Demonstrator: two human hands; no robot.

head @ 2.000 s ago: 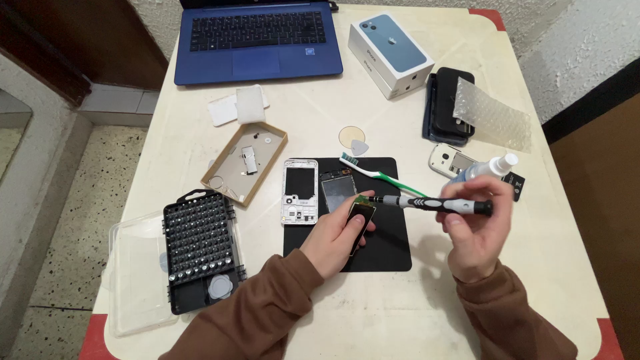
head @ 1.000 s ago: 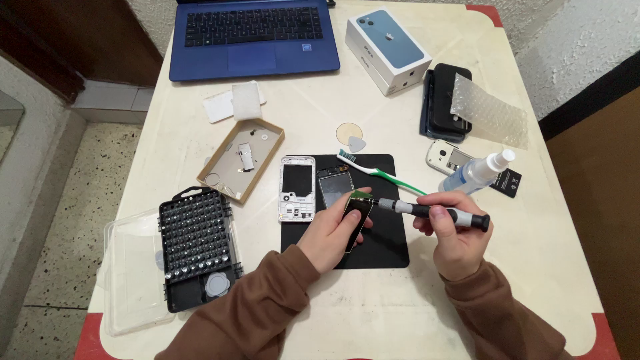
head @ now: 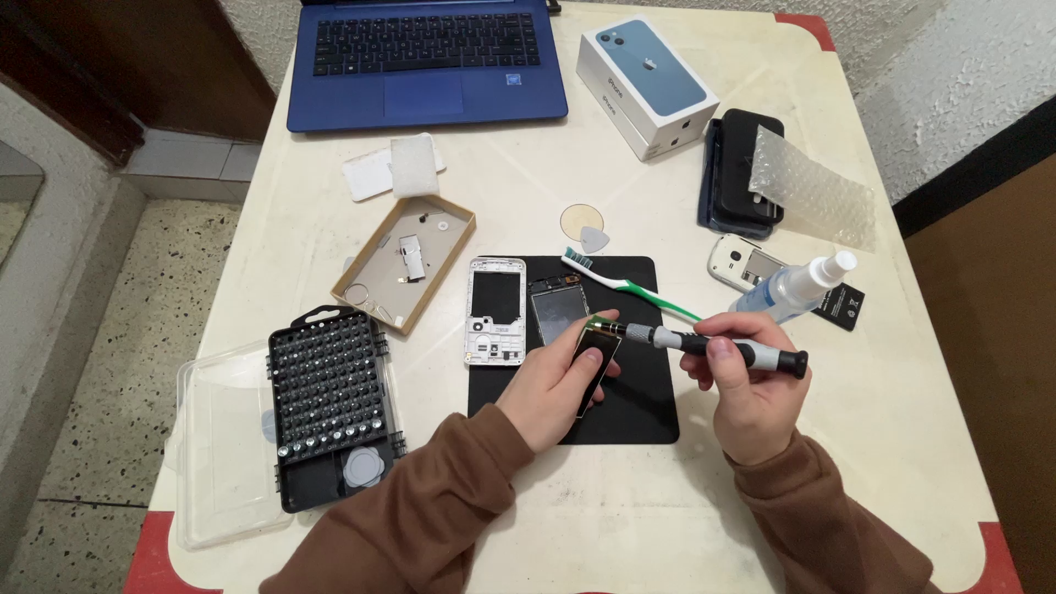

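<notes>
My left hand point(head: 554, 381) grips a small phone assembly with a dark panel point(head: 596, 367) and a green circuit board at its top, held over a black mat point(head: 643, 404). In my right hand point(head: 755, 388) is a black and grey precision screwdriver point(head: 709, 345), its tip at the green board's edge. On the mat's left side lies a white phone frame point(head: 497, 330), with a phone screen part point(head: 558, 309) beside it, partly behind my left hand. A green and white toothbrush point(head: 631, 287) lies across the mat's top right edge.
Left stands an open bit case point(head: 326, 388); behind it, a cardboard tray point(head: 454, 252) holds small parts. A blue laptop point(head: 425, 82), phone box point(head: 648, 87) and grey pick point(head: 593, 240) lie beyond the mat. Right are a spray bottle point(head: 792, 289), opened phone point(head: 747, 262), battery point(head: 843, 307) and bubble wrap point(head: 813, 190).
Both hands keep their hold on the phone assembly and the screwdriver. The screwdriver tip stays at the board's edge, with only small shifts of the hands.
</notes>
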